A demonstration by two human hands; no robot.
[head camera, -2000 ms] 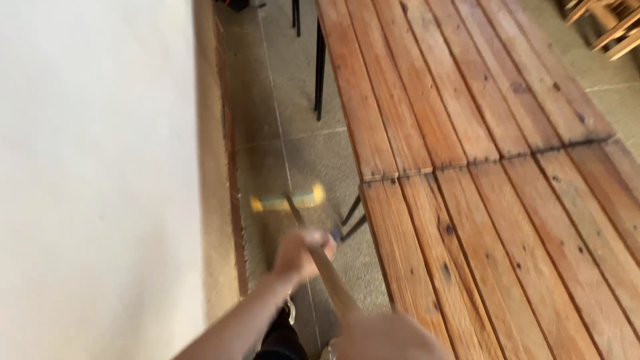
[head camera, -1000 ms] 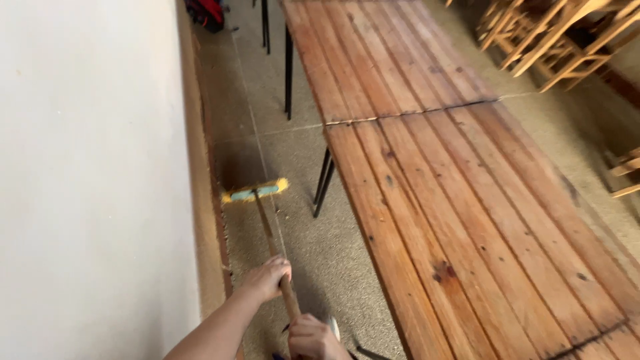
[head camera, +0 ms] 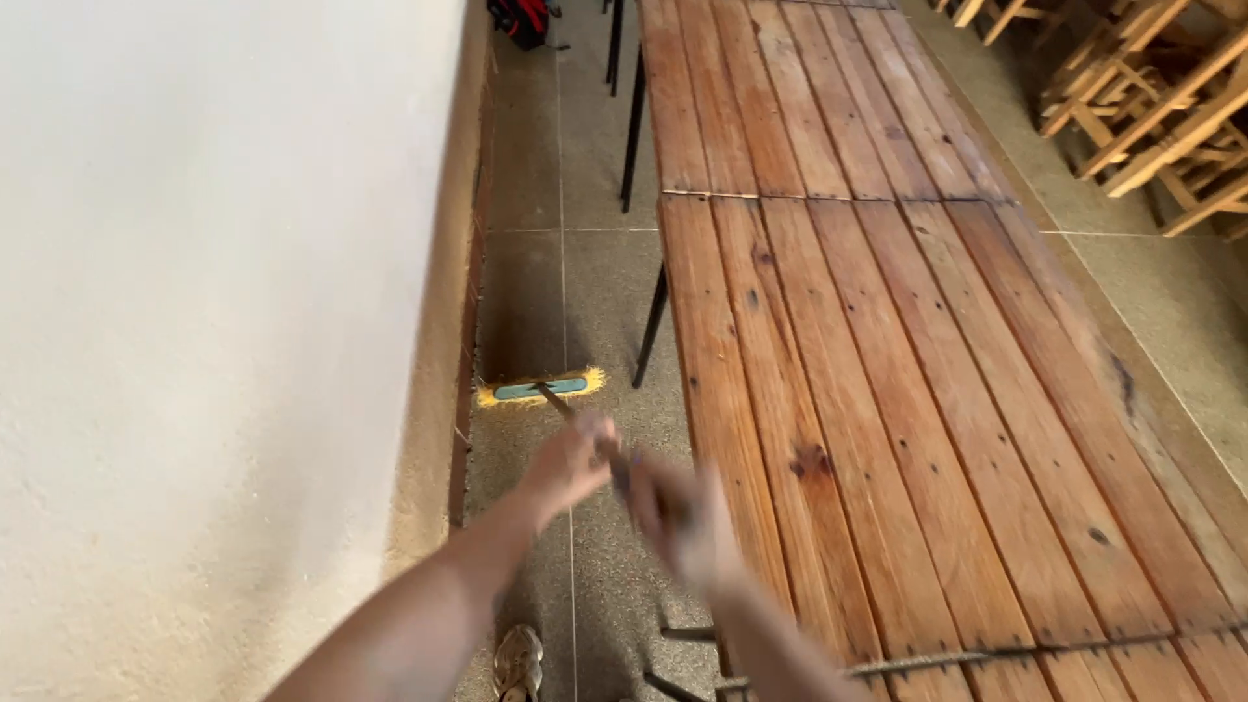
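A push broom (head camera: 542,388) with a green head and yellow bristles rests on the speckled floor, its head spanning from near the wall's foot toward the table legs. Its wooden handle (head camera: 616,463) slants up toward me. My left hand (head camera: 573,461) is closed around the handle, lower down and nearer the head. Close behind it, my right hand (head camera: 682,522) grips the upper part, blurred; the handle's top end is hidden by that hand. The right forearm reaches in beside and over the near edge of the plank table.
A long wooden plank table (head camera: 877,390) on thin black metal legs (head camera: 651,327) runs along the right. A pale wall (head camera: 214,292) borders the left. A red and black bag (head camera: 524,21) lies far ahead by the wall. Wooden chairs (head camera: 1160,107) stand at upper right; my shoe (head camera: 518,663) is below.
My hands now sit closer together along the broom handle than one second ago, and my right hand has come up farther from the bottom of the view. Both stay on the handle.
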